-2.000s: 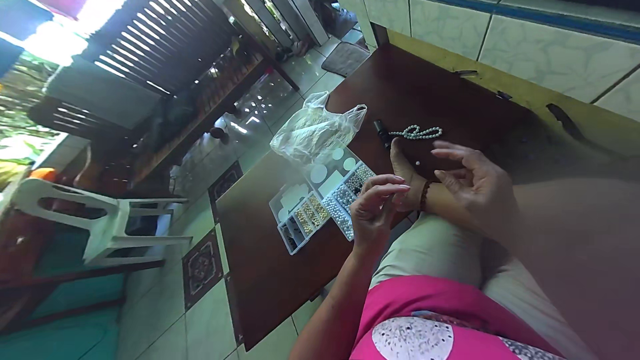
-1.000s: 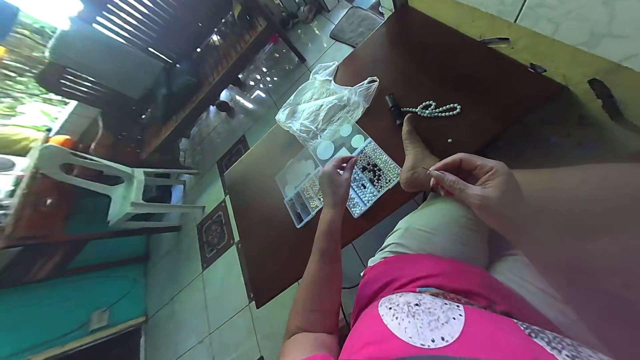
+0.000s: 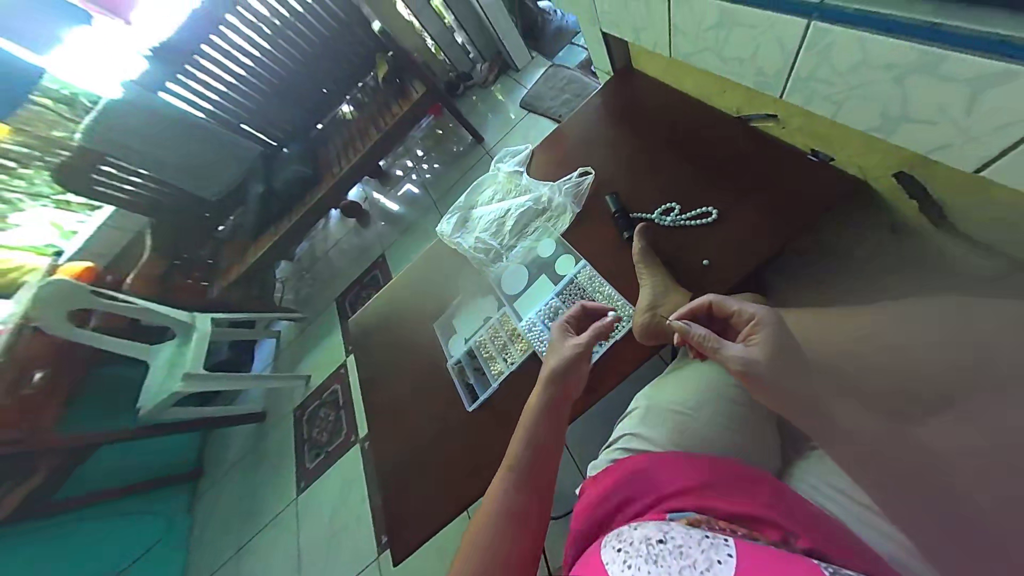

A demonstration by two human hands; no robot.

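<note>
Between the thumb and index finger of my left hand is a small white bead, just above the larger divided plastic bead box. My right hand pinches a thin, needle-like piece near my bare foot. A smaller bead box, with gold-coloured and pale beads, adjoins the larger one. Beyond the foot lie a string of pearl-like beads and a small black cylinder. One loose white bead rests on the brown board.
A crumpled clear plastic bag lies behind the boxes on the brown wooden board. To the left stands a white plastic chair on the tiled floor. A tiled ledge borders the board at the upper right.
A second ago my left hand was down at the bead boxes; now it is raised nearer to my right hand, with a white bead in its fingertips.
</note>
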